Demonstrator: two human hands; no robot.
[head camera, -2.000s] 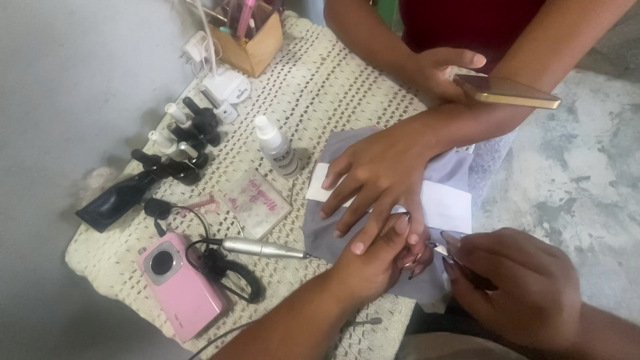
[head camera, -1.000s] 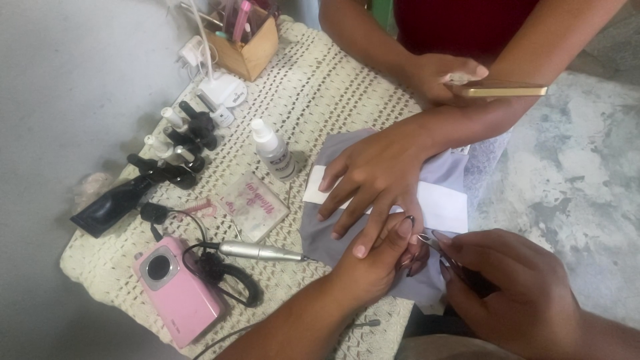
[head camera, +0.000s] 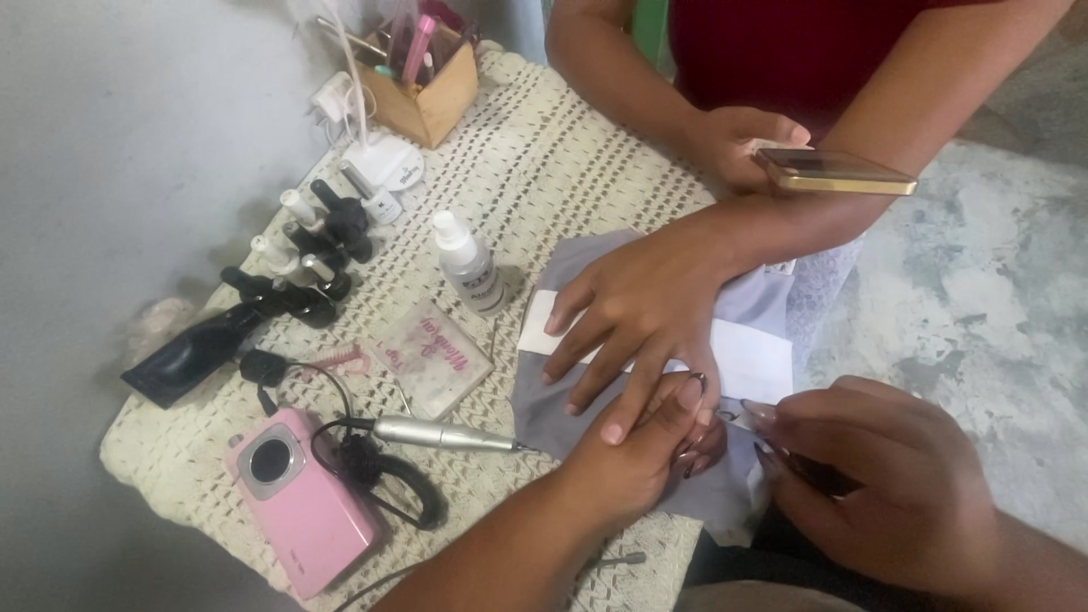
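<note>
My left hand (head camera: 642, 450) grips the fingers of another person's hand (head camera: 650, 314), which lies palm down over a grey cloth (head camera: 578, 259) and a white strip (head camera: 752, 357). Just right of that grip, my right hand (head camera: 875, 484) holds a small metal nail tool (head camera: 744, 419) near the person's thumb side; its exact kind is hard to tell. The tool's rear part is mostly hidden in my fingers. A silver nail drill handpiece (head camera: 446, 433) rests on the crocheted tablecloth left of my left hand, beside a pink drill control box (head camera: 302, 510) with a coiled black cable.
An alcohol spray bottle (head camera: 470, 265) stands behind a square printed pad (head camera: 432, 357). Nail polish bottles (head camera: 327, 221), a black tube (head camera: 191, 357) and a white lamp base (head camera: 387, 161) line the wall side. A wooden box (head camera: 425, 98) holds tools. The person's other hand holds a phone (head camera: 837, 172).
The phone in the other person's hand has tilted. My left hand keeps its grip, and my right hand with the metal tool stays close to the same spot.
</note>
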